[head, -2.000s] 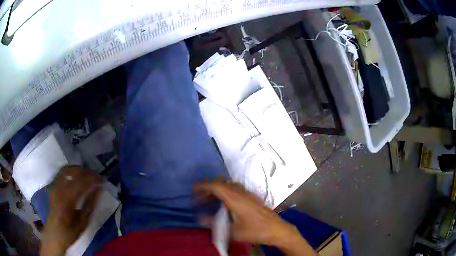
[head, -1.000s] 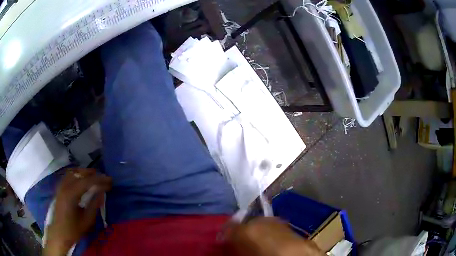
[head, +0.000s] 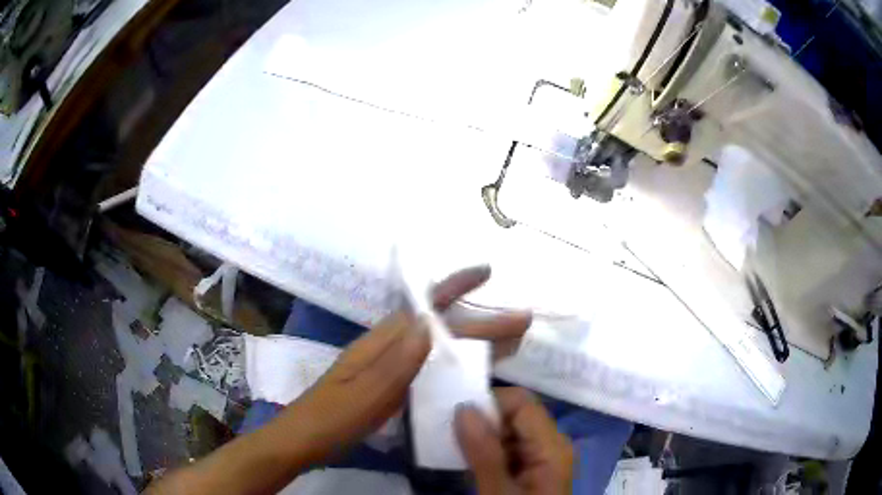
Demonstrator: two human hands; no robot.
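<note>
A small white fabric piece (head: 447, 406) is held in both hands above the front edge of the table. My left hand (head: 406, 338) comes in from the lower left and holds its upper end, slightly blurred. My right hand (head: 517, 440) grips its lower right side between thumb and fingers. The white sewing machine head (head: 667, 87) stands at the upper right, with its presser foot area (head: 598, 169) below. A long narrow white strip, possibly the template (head: 720, 334), lies right of the foot.
Dark thread snips (head: 767, 317) and a white scrap (head: 740, 198) lie by the machine's right side. A hooked brown-black piece (head: 497, 206) is at the bed corner. The table's printed scale (head: 290, 261) runs along the front edge. Folded white pieces (head: 290, 367) lie on the lap; scraps (head: 174, 338) litter the floor.
The view has swung from the lap and floor up to the table and machine. Both hands have come together at the table edge, with a small white piece between them.
</note>
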